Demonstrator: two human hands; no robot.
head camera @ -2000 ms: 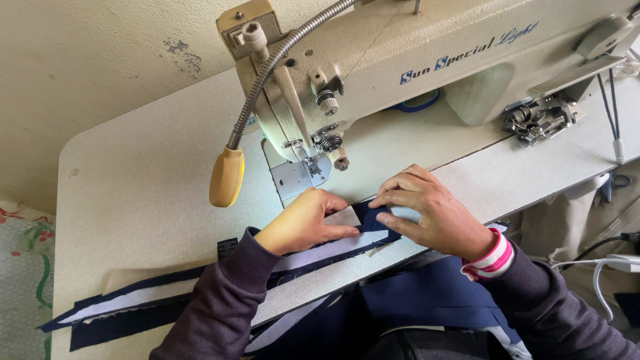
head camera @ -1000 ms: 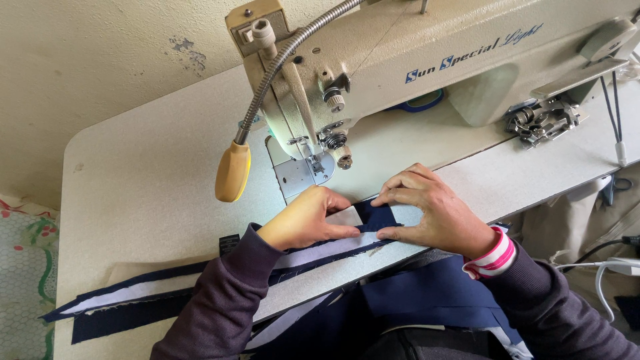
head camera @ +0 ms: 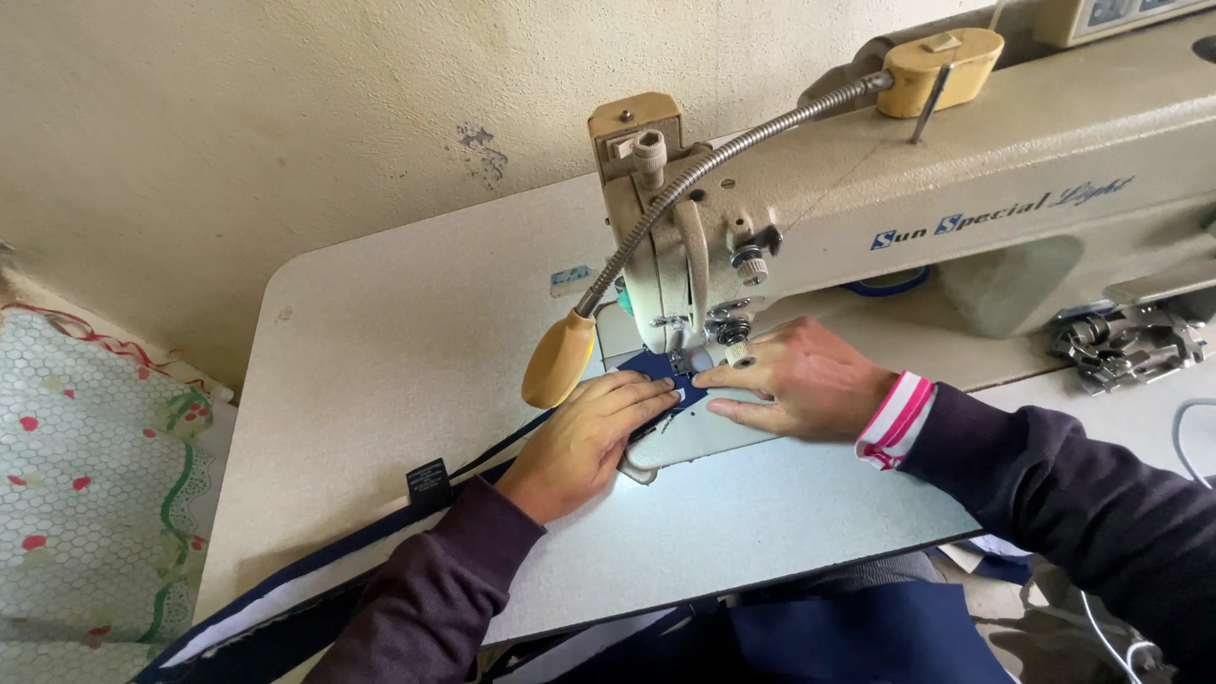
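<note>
Navy fabric [head camera: 652,366] lies under the presser foot [head camera: 682,362] of a Sun Special industrial sewing machine [head camera: 988,180]. My left hand [head camera: 594,432] rests flat with its fingertips on the fabric, just left of the needle area. My right hand [head camera: 793,380] touches the fabric's right edge with the index fingertip, its thumb on the machine bed. A long navy strip with a white layer [head camera: 285,594] trails from beneath my left hand and forearm toward the lower left. A black label [head camera: 429,483] bearing writing lies on that strip.
A lamp with a yellow head [head camera: 559,359] on a flexible metal neck hangs left of the needle. A metal attachment [head camera: 1126,344] sits at the right of the pale table [head camera: 380,332]. Navy cloth [head camera: 855,632] lies below the table's front edge. A rough wall stands behind.
Both hands and the navy fabric have moved from near the table's front edge up to the presser foot. The fingers, earlier pinching the fabric, now press on it. The view has shifted.
</note>
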